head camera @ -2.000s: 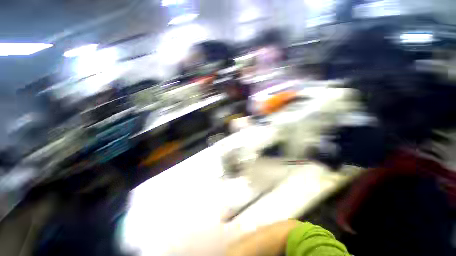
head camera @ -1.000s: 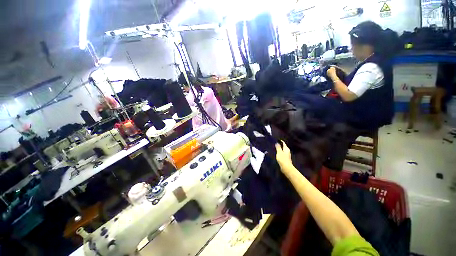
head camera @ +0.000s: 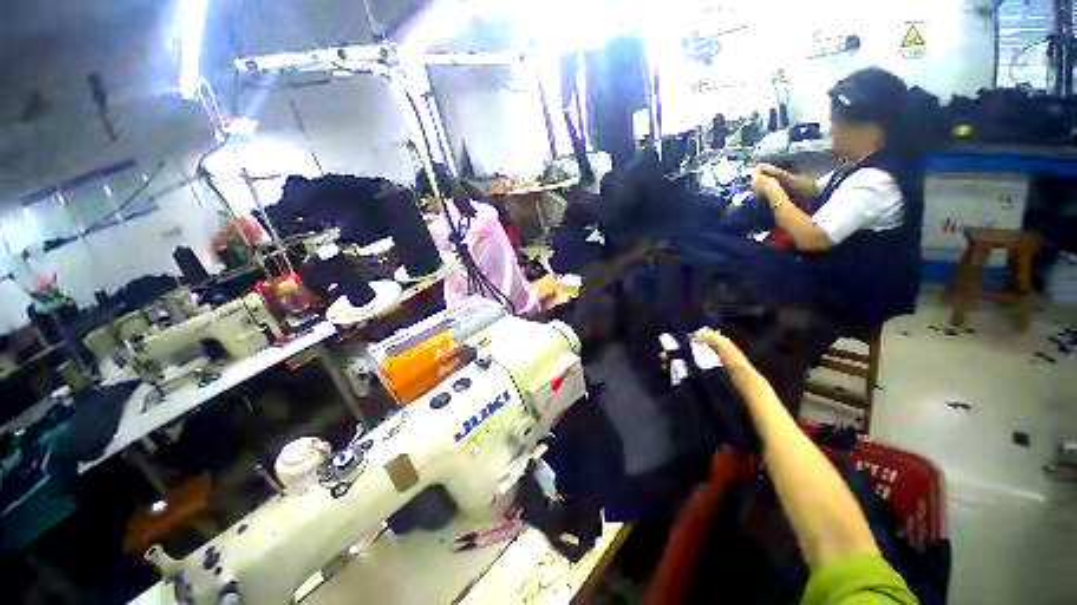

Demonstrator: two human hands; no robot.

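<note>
My right hand (head camera: pixel 723 355), at the end of a bare forearm with a green sleeve, grips dark cloth (head camera: pixel 644 408) with small white tags, right of the sewing machine (head camera: pixel 431 443). The cloth hangs over the machine's right end and the red basket's side. The fingertips are partly blurred. My left hand is out of the picture. Pink-handled snips (head camera: pixel 487 535) lie on the machine bed.
A red basket (head camera: pixel 903 473) with dark cloth stands at right. A seated person (head camera: pixel 868 213) works beyond a dark cloth heap (head camera: pixel 661 225). An orange-and-white box (head camera: pixel 419 366) and thread cones (head camera: pixel 345 278) are behind the machine.
The view has swung right from a blur and steadied. Since one second ago, my right hand has moved right and slightly down, and the tagged dark cloth has shifted right with it.
</note>
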